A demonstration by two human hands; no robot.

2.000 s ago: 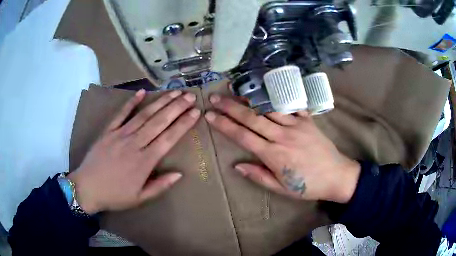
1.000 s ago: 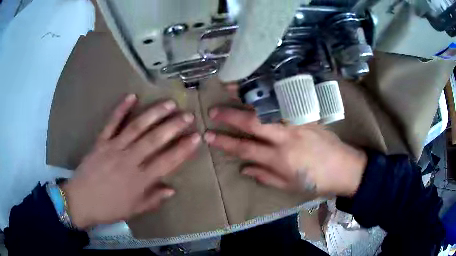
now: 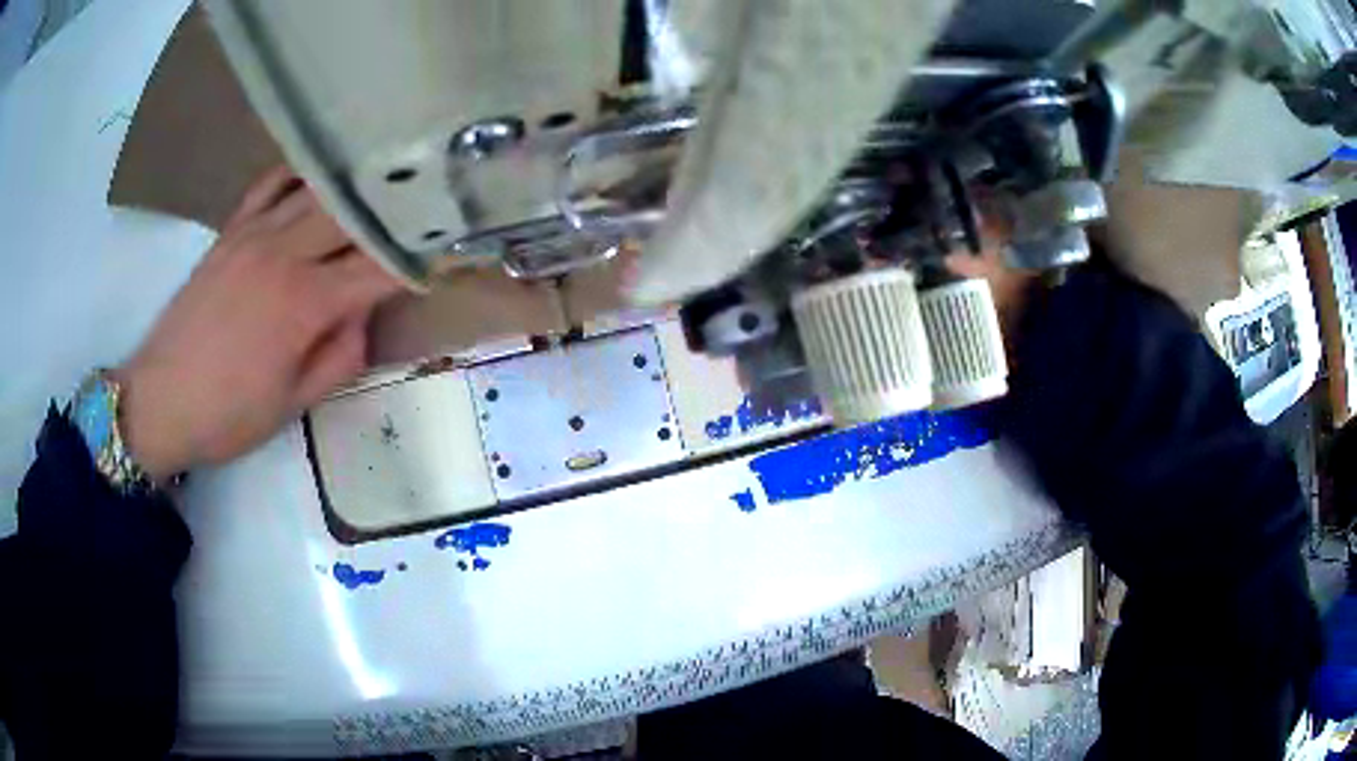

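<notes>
The brown garment panel (image 3: 186,127) lies behind and under the cream sewing machine head (image 3: 447,67), its near edge at the needle area. My left hand (image 3: 261,335) rests on the panel at the left of the head, its fingertips partly hidden by the head. My right hand (image 3: 1019,298) is almost wholly hidden behind the white tension knobs (image 3: 863,345) and the machine; only a bit of it shows above the dark sleeve. The silver needle plate (image 3: 578,413) and the pale slide plate (image 3: 402,461) beside it are uncovered.
The white sewing table (image 3: 625,595) has worn blue markings and a ruler along its curved front edge. A pale box with a dark panel (image 3: 1262,345) stands at the right. Papers or scraps (image 3: 1027,639) show below the table at the lower right.
The brown panel has moved away from me, past the needle area, uncovering the plates and the table front. Both hands have moved forward and apart, the right one behind the knobs.
</notes>
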